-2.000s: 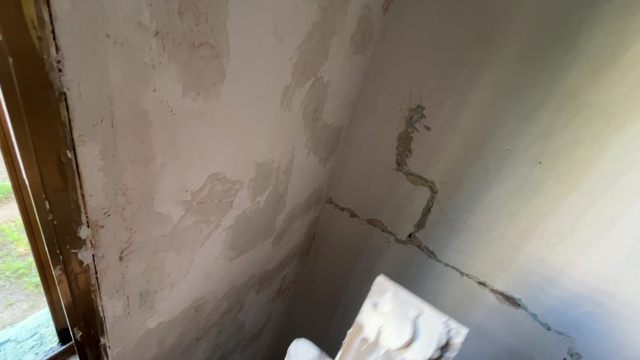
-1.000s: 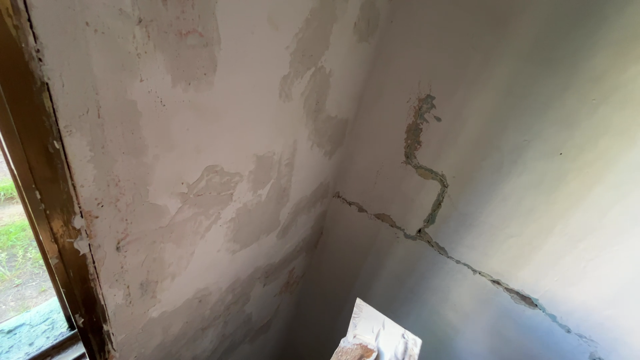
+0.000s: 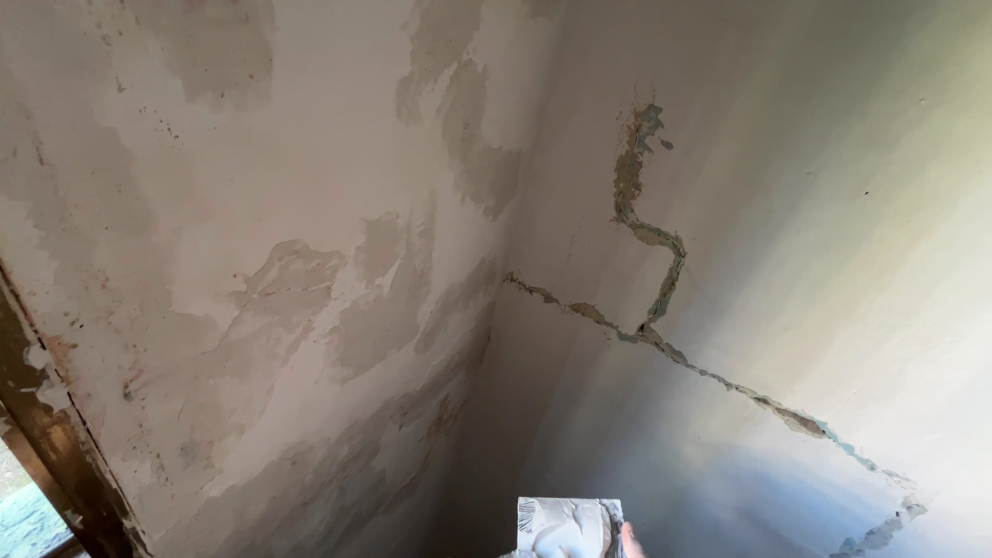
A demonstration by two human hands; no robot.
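Note:
A flat rectangular plate or wide blade, coated with white plaster or filler, rises from the bottom edge of the head view. A fingertip shows at the right edge of this plate, touching or very close to it. Which of my hands it belongs to cannot be told, and the rest of both hands is hidden below the frame. Above and to the right, a branching open crack runs across the right wall, with a crooked branch going up from it. The plate is apart from the crack in the picture.
The left wall has grey, uneven patches of plaster and meets the right wall in a shaded corner. A worn brown frame, spotted with white, stands at the lower left beside a bright opening.
The coated plate was tilted in the earlier frames and now stands more upright in the picture. A brownish thing in front of it one second ago no longer shows. The view has shifted.

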